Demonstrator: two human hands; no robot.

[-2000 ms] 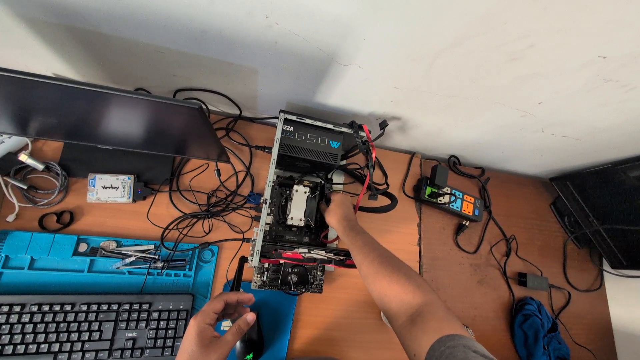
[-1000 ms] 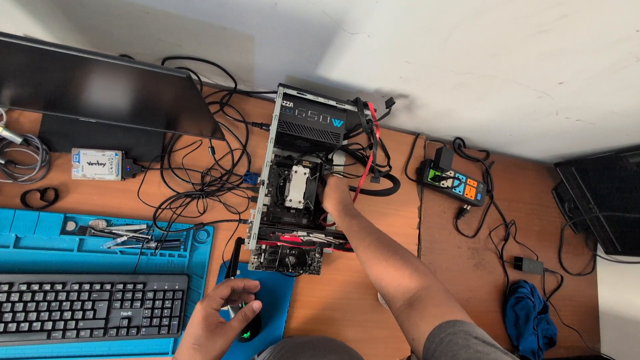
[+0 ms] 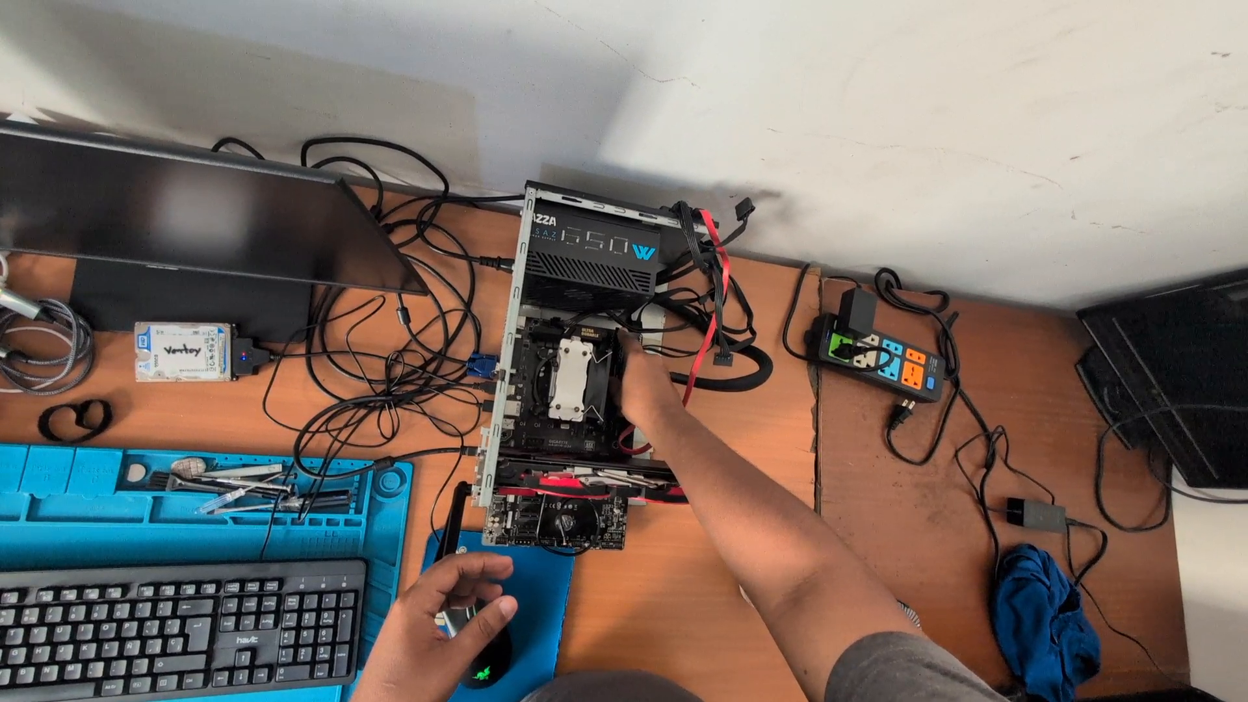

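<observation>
An open desktop PC chassis point(image 3: 508, 341) lies on the wooden desk with its insides facing up. My right hand point(image 3: 641, 378) reaches into it, right beside the CPU cooler point(image 3: 575, 380); its fingertips are hidden, so a grip cannot be told. Above the cooler sits a power supply point(image 3: 590, 249). A graphics card with red trim point(image 3: 575, 485) crosses the lower part, with another circuit board point(image 3: 565, 522) below it. My left hand point(image 3: 444, 624) hovers over the black mouse point(image 3: 487, 648) on a blue mat, fingers apart and holding nothing.
A monitor point(image 3: 195, 214), tangled black cables point(image 3: 390, 390) and a 2.5-inch drive point(image 3: 183, 352) are at the left. Below them lie a blue repair mat point(image 3: 380, 526) with tools and a keyboard point(image 3: 175, 629). A power strip point(image 3: 877, 359) and blue cloth point(image 3: 1043, 624) are at the right.
</observation>
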